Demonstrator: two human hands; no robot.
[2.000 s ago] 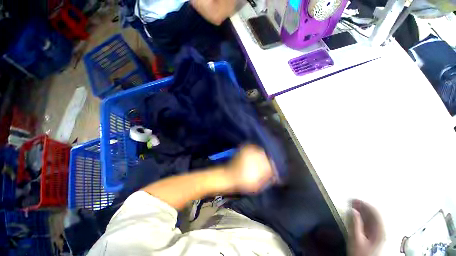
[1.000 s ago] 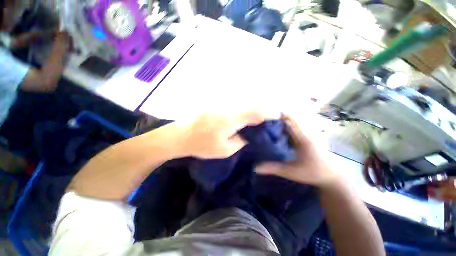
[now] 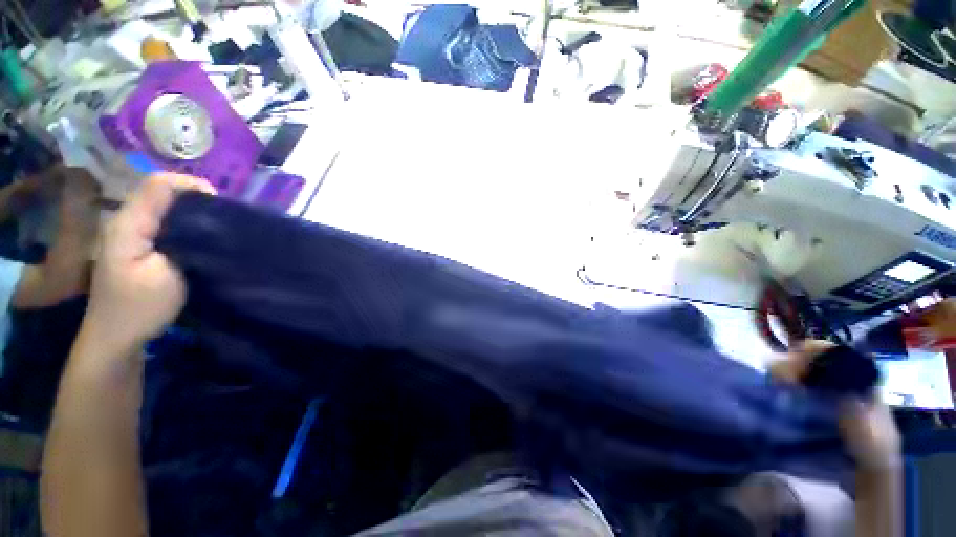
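A navy garment [image 3: 451, 315] is stretched between my two hands, above my lap and over the front edge of the white table. My left hand [image 3: 142, 262] grips its upper left end. My right hand [image 3: 854, 404] grips its right end, blurred and partly hidden by the cloth. The lower part of the garment hangs over my lap in shadow. The cream-white sewing machine [image 3: 807, 199] stands beyond my right hand.
The white table [image 3: 451, 178] carries red-handled scissors [image 3: 778, 315] right of the needle and a purple device [image 3: 189, 121] at left. A green cylinder [image 3: 770, 68] is above the machine. Another person's arm [image 3: 58, 231] shows at far left. Dark blue cloth [image 3: 456, 47] lies behind.
My hands, earlier close together on bunched navy cloth, have moved far apart and the cloth is spread between them. The camera view has swung right from the baskets to the machine.
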